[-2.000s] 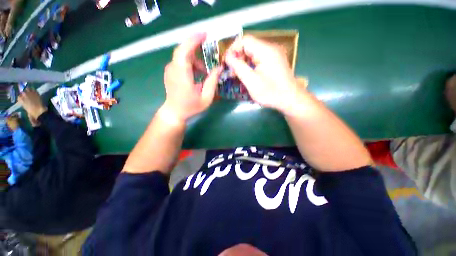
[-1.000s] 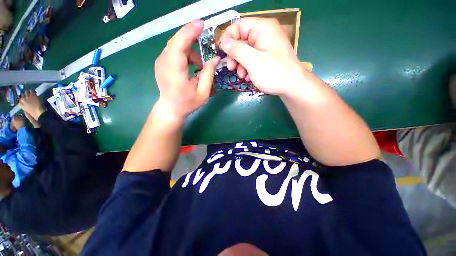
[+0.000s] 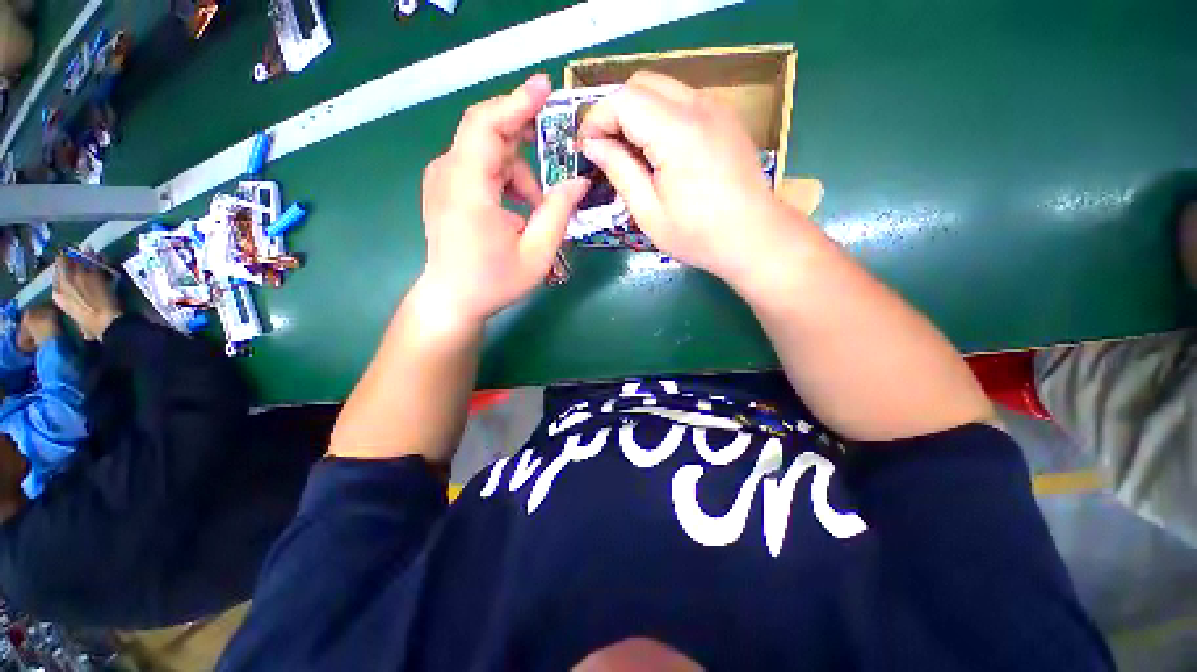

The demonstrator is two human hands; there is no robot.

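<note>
A white housing (image 3: 557, 124) with a green circuit board (image 3: 559, 155) at its left end is held over the parts box. My left hand (image 3: 492, 197) grips the housing's left side between thumb and fingers. My right hand (image 3: 676, 164) is over the housing, its thumb and fingertips pinched together near the board; what they pinch is too small to tell. A dark area shows in the housing below the fingertips. The cardboard parts box (image 3: 788, 99) lies under and behind my hands, mostly hidden, with small parts at its lower edge.
A pile of white part-built units with blue cylinders (image 3: 239, 250) lies at the left. A neighbouring worker's hand (image 3: 87, 295) is at the far left. A white rail (image 3: 355, 116) separates the bench from the belt (image 3: 433, 53), which carries several units. Another person's leg (image 3: 1129, 420) shows at the right.
The housing has turned and shows more of its white frame below my fingers. Both hands stay close together over the box. Units on the belt have shifted.
</note>
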